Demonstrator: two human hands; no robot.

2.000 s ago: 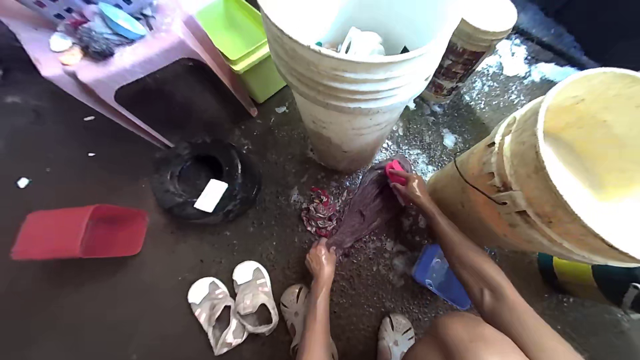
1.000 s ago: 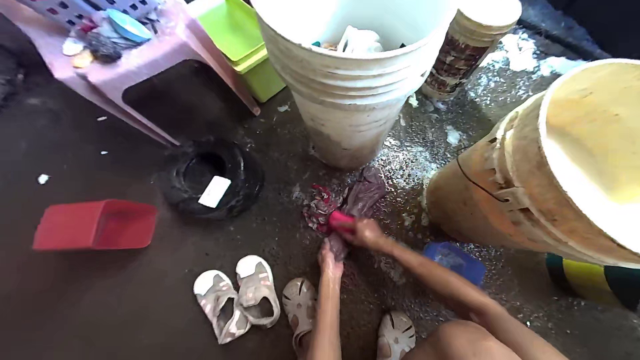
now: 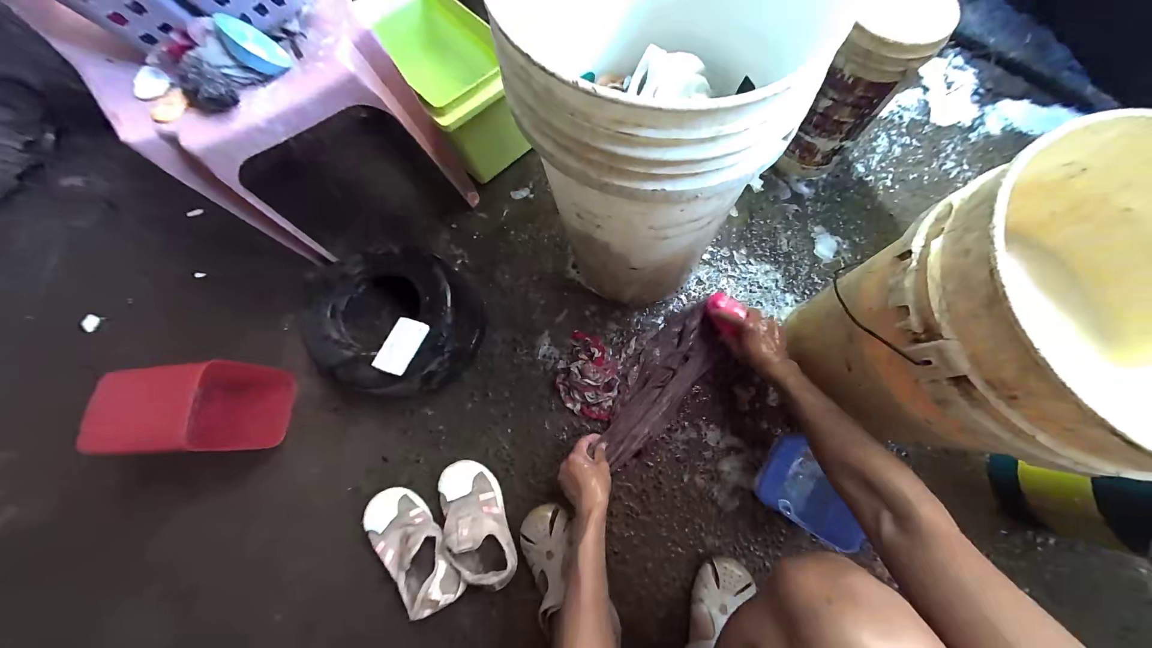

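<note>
A wet, dark mauve cloth (image 3: 657, 382) is stretched over the wet ground between my two hands. Its near end is pinched in my left hand (image 3: 587, 472). My right hand (image 3: 760, 342) is at the far end, closed around a bright pink object (image 3: 725, 310), perhaps a brush or soap; the fingers hide most of it. Touching the cloth's left side is a crumpled red and white patterned cloth (image 3: 589, 378). A blue plastic container (image 3: 810, 493) lies below my right forearm.
White buckets (image 3: 648, 171) stand ahead, a large yellowish bucket (image 3: 936, 297) at right. On the left are a black tire-like ring (image 3: 454, 319) bearing a white bar, a red plastic container (image 3: 139, 409), a pink plastic chair (image 3: 261, 126), green bins (image 3: 490, 130) and a pair of shoes (image 3: 477, 526).
One second ago the pink object was close to my left hand over bunched cloth. My right hand has since moved away, up and to the right, and the cloth now lies stretched out.
</note>
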